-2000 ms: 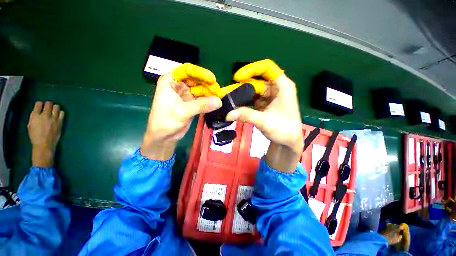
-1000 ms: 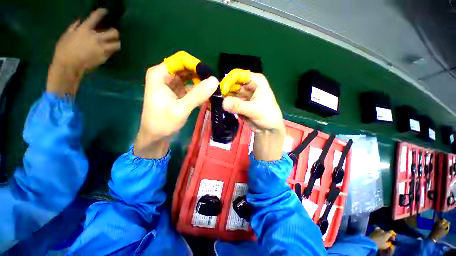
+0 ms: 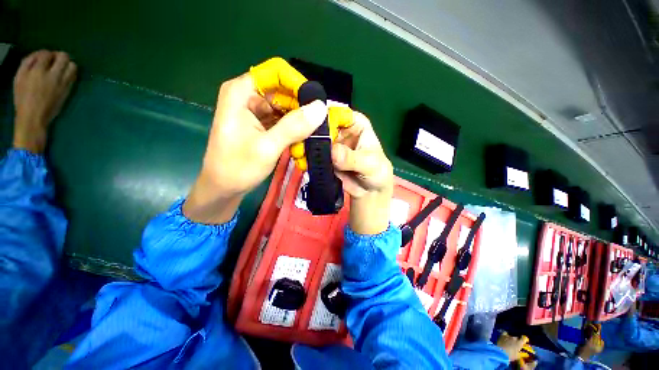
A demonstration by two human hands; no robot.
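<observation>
A black smartwatch (image 3: 320,170) hangs by its strap between my hands, with the strap holes facing me and the case end lowest. My left hand (image 3: 249,134), with yellow finger cots, pinches the strap near its top. My right hand (image 3: 363,159), also with yellow cots, holds the strap's right side at mid-length. The buckle is too small to make out. Below is a red compartment tray (image 3: 303,242) with white paper slips. Closed watches (image 3: 287,294) lie in its near left pockets, and open watches (image 3: 436,251) lie in its right pockets. My right forearm hides part of it.
Several black boxes with white labels (image 3: 429,139) line the green bench. Clear plastic film (image 3: 494,256) lies right of the tray, with more red trays (image 3: 543,274) beyond. Another person's hand (image 3: 43,90) rests on the bench at left. Other workers' hands (image 3: 511,345) show at lower right.
The watch strap now shows straight and upright between my hands. The neighbour's hand at left has moved from a dark object at the back down to the bench. The view has shifted to the right.
</observation>
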